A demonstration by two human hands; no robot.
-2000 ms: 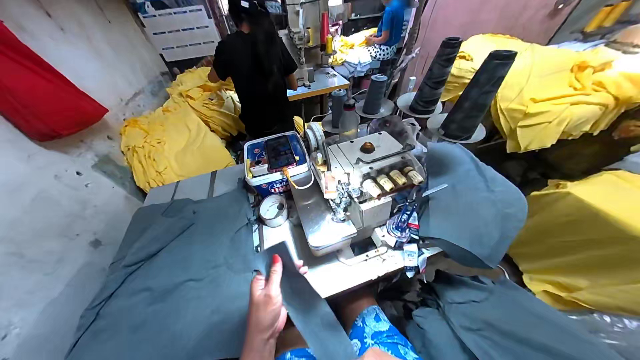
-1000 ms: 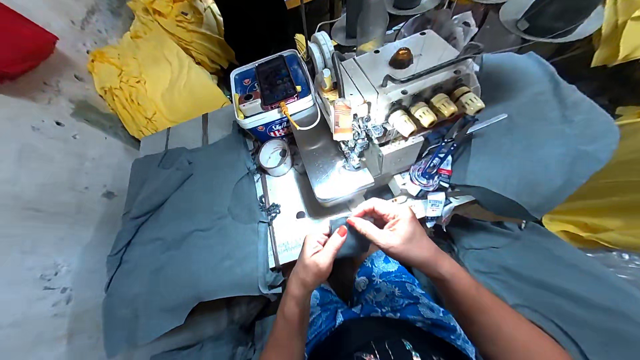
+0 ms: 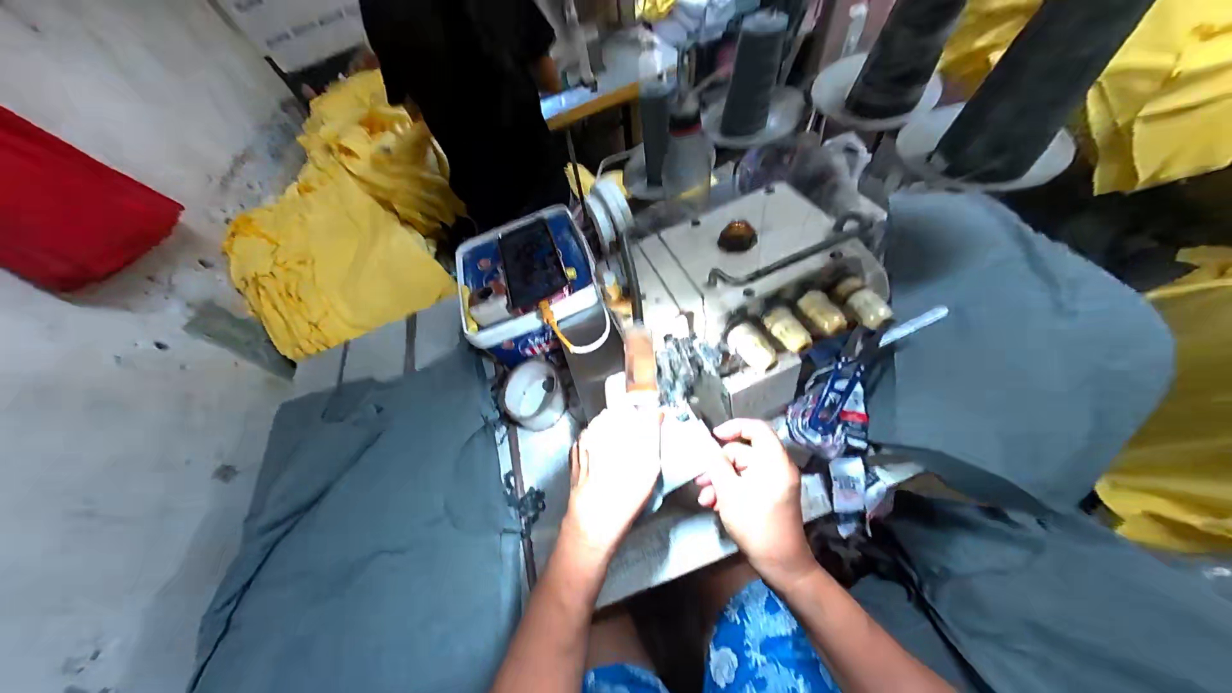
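Observation:
An overlock sewing machine (image 3: 770,260) stands before me, with several yellowish tension dials on its front. My left hand (image 3: 616,472) lies at the machine's needle area, brightly lit, on a small piece of fabric (image 3: 683,452) that looks washed out by the lamp. Thumb and fingers of my right hand (image 3: 756,486) pinch the right edge of that piece. How the left fingers grip is hard to see in the glare. Dark grey fabric (image 3: 385,539) covers the left side of the table, and more grey fabric (image 3: 1020,356) hangs at the right.
Left of the machine are a plastic tub (image 3: 529,327) with a phone (image 3: 532,265) on it and a round white container (image 3: 534,395). Scissors (image 3: 847,375) and labels lie right. Thread cones (image 3: 751,77) stand behind. Yellow fabric (image 3: 337,260) is piled near a person in black (image 3: 472,96).
Both hands have moved from near my lap up to the machine, taking the small piece to the needle area. Two seconds ago a grey strip hung from my left hand.

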